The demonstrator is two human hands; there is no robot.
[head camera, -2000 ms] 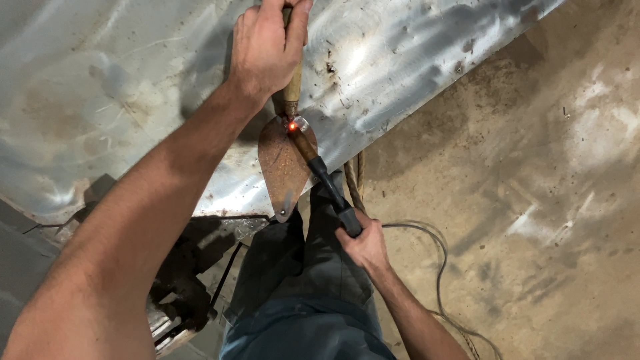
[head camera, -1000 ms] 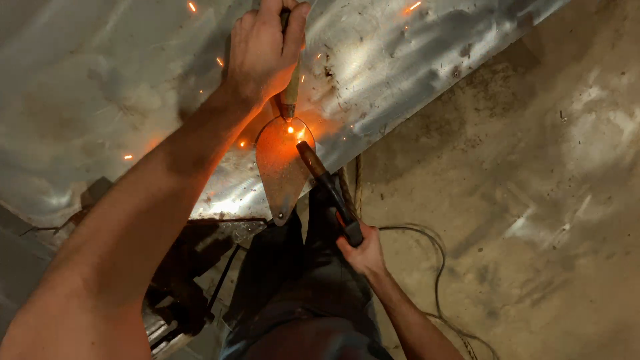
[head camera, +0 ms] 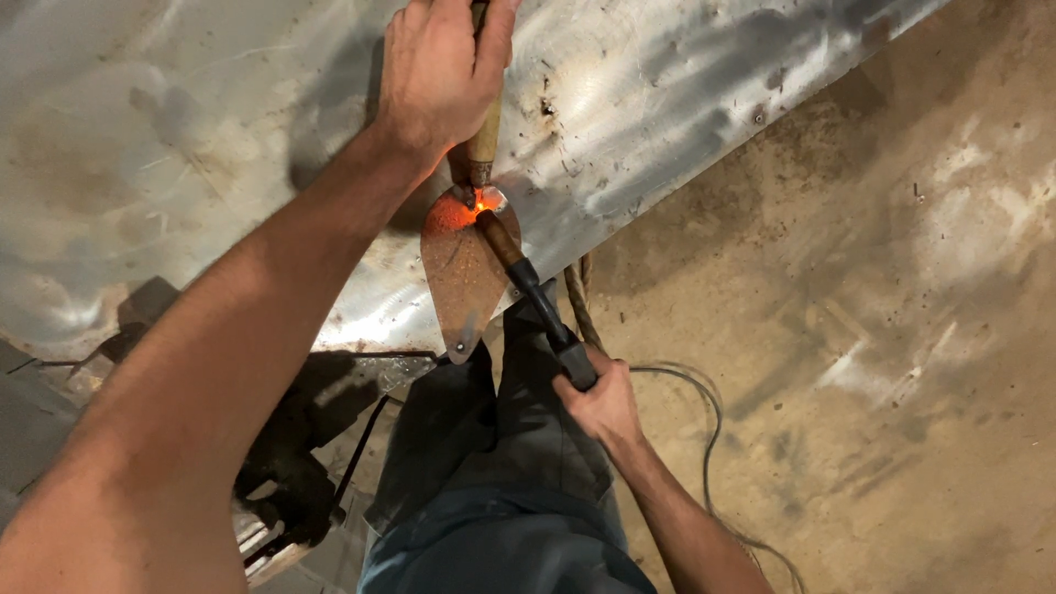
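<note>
My left hand (head camera: 445,74) is closed around the wooden handle (head camera: 485,136) of a rusty trowel. The trowel's leaf-shaped blade (head camera: 466,280) points toward my body, its tip past the edge of the sheet-metal surface. In my right hand (head camera: 602,392) is the black grip of a MIG welding torch (head camera: 540,301). The torch nozzle meets the blade's wide end just below the handle, where a small spot glows bright orange. Orange light falls on the metal around that spot. The nozzle hides part of the blade's right side.
A worn sheet-metal tabletop (head camera: 652,107) fills the upper left, its edge running diagonally. Below it stand dark metal parts (head camera: 289,454). A thick twisted cable (head camera: 580,305) hangs by the edge, and a thin black cable (head camera: 714,437) lies on the concrete floor (head camera: 866,330).
Bright light and flying sparks a second ago have given way to a small orange glow. Both hands remain in nearly the same places.
</note>
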